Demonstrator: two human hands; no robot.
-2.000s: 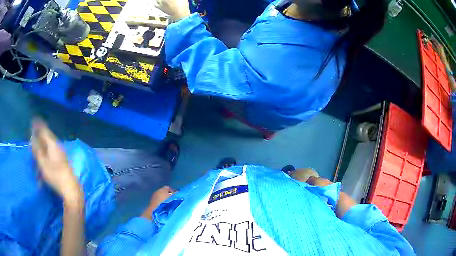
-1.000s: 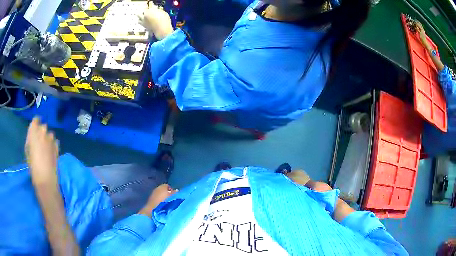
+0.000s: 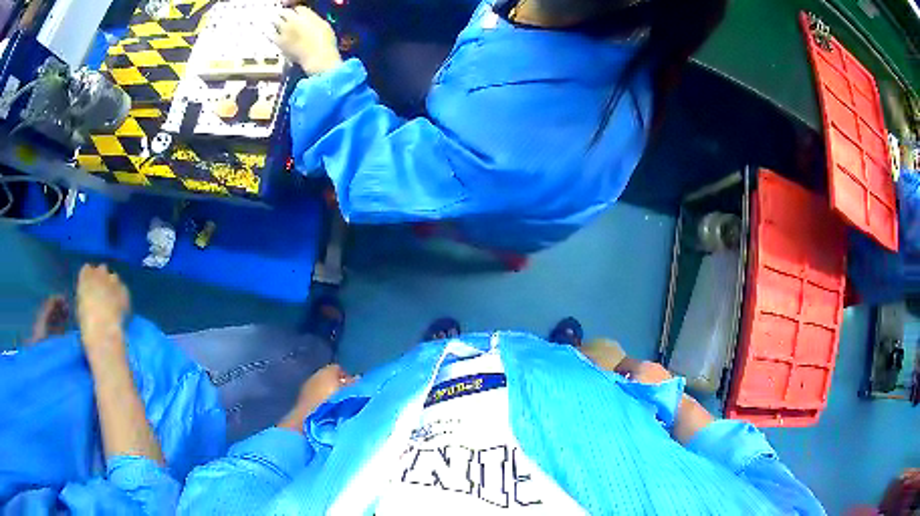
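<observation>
My left hand (image 3: pixel 325 384) hangs low beside the front of my blue smock; its fingers are small and partly hidden. My right hand (image 3: pixel 646 373) is low at the other side, partly cut off by the sleeve. No object shows in either hand, and I cannot tell if they are open or shut. A bench machine with a yellow-black checkered top (image 3: pixel 128 76) stands ahead at the upper left. A white fixture (image 3: pixel 239 62) with dark cut-outs sits on it.
A person in a blue smock (image 3: pixel 545 121) reaches a hand to the fixture. Another person's forearm (image 3: pixel 116 388) is at lower left. A crumpled white wipe (image 3: pixel 159 243) lies on the blue bench (image 3: pixel 264 264). Red trays (image 3: pixel 792 302) stand at right, near a green bench (image 3: pixel 757 60).
The view has shifted slightly, so the machine now sits further left. The left neighbour's raised hand has moved, and a second hand shows beside it. My hands remain low at my sides.
</observation>
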